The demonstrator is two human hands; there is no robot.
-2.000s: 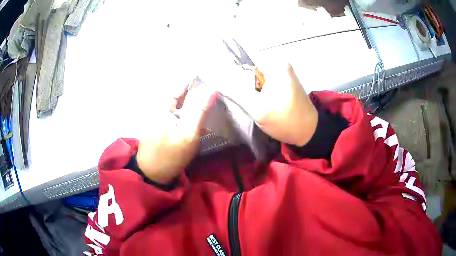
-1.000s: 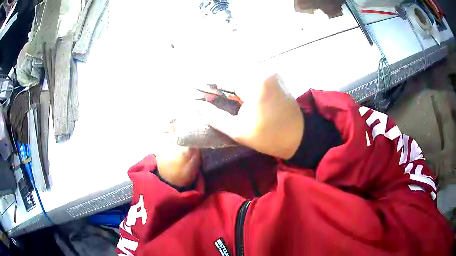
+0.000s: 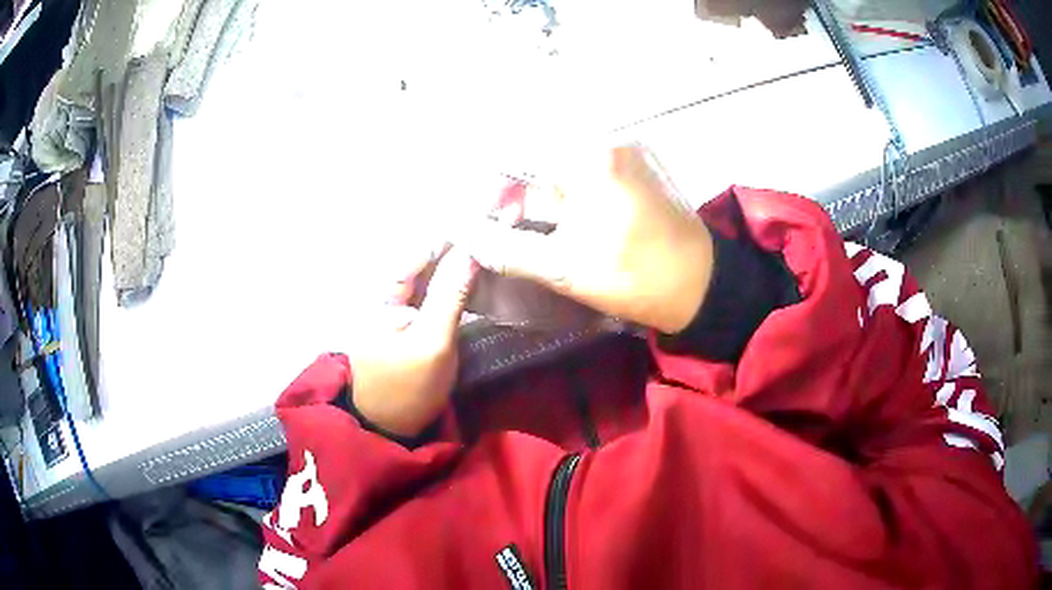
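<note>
A small grey-brown cloth piece [image 3: 525,302] is at the table's front edge, blurred, below and between my hands. My left hand [image 3: 418,346] pinches its left end between thumb and fingers. My right hand [image 3: 617,248] is at its upper right side, with the fingers bent and partly lost in glare. Thread snips [image 3: 533,221] lie in my right hand; only a dark part shows, and the blades are washed out. How my right fingers touch the cloth is hard to see.
Grey-brown cloth strips [image 3: 141,184] hang at the left of the white table [image 3: 288,207]. Brown scraps [image 3: 756,14] lie at the back. A tape roll [image 3: 984,55] is at the right end. A measuring tape [image 3: 219,452] runs along the front edge. Garments [image 3: 981,288] are below right.
My left hand has moved up to the cloth's left end, with thumb and fingers now visible. The cloth has shifted right and blurred. The snips' blades no longer show clearly.
</note>
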